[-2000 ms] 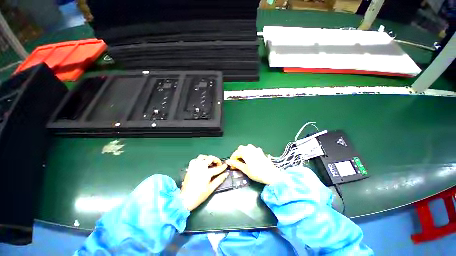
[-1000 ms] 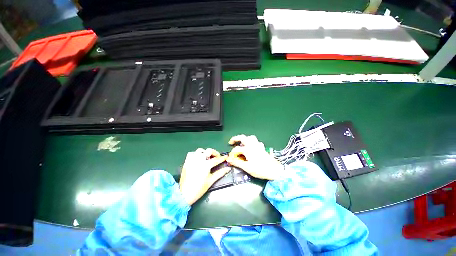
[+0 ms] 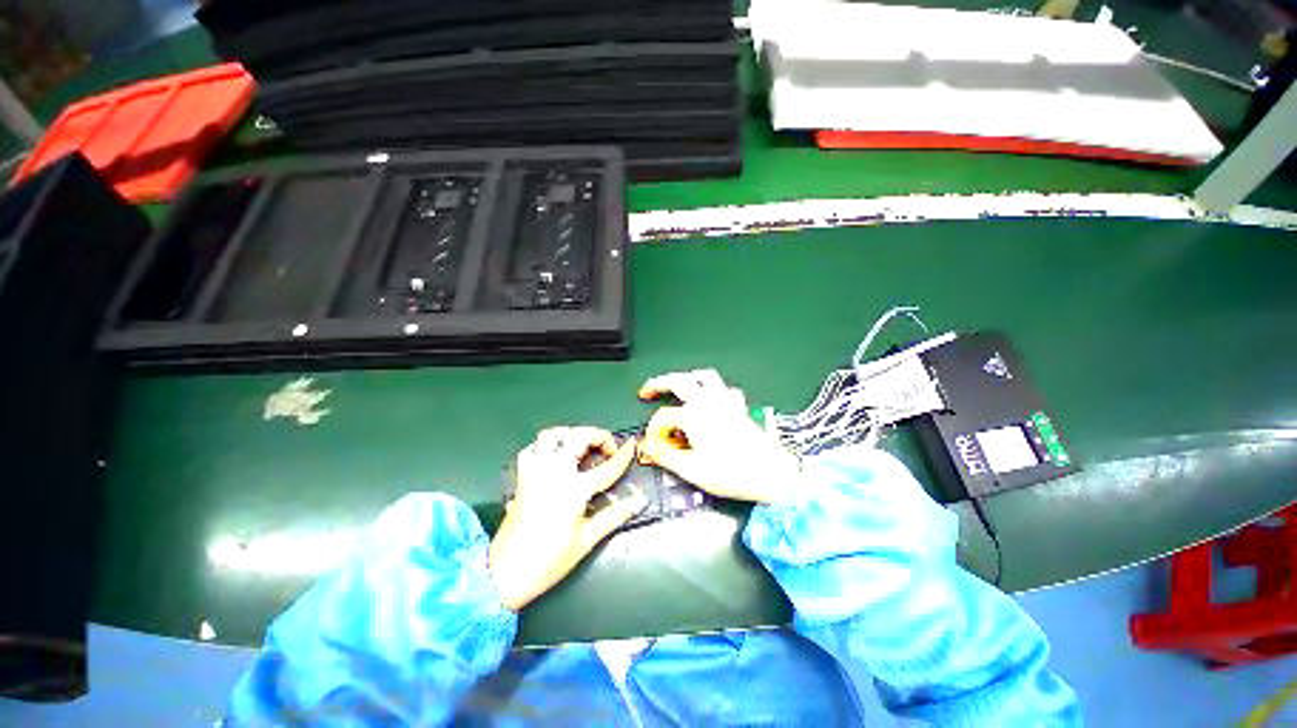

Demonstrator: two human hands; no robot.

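A phone screen [image 3: 669,496] lies back side up on the green bench in front of me, partly hidden under my hands. My left hand [image 3: 562,501] rests on its left part, with thumb and index finger pinched near its upper edge. My right hand [image 3: 707,441] is at the same edge, its fingertips almost touching the left ones. What the fingertips pinch is too small to tell. White wires [image 3: 822,415] run from beside my right hand to the black test box [image 3: 974,405] on the right.
A black foam tray [image 3: 377,341] with phone-sized slots lies at the left, stacked black trays [image 3: 498,100] behind it. A red tray [image 3: 142,128] is at the rear left, white foam sheets [image 3: 967,78] at the rear right. A black cable [image 3: 993,548] leaves the box. A red stool [image 3: 1223,590] stands lower right.
The view has shifted a little, so the trays sit higher in the picture. My left fingers have opened slightly over the screen. Both hands remain at its upper edge.
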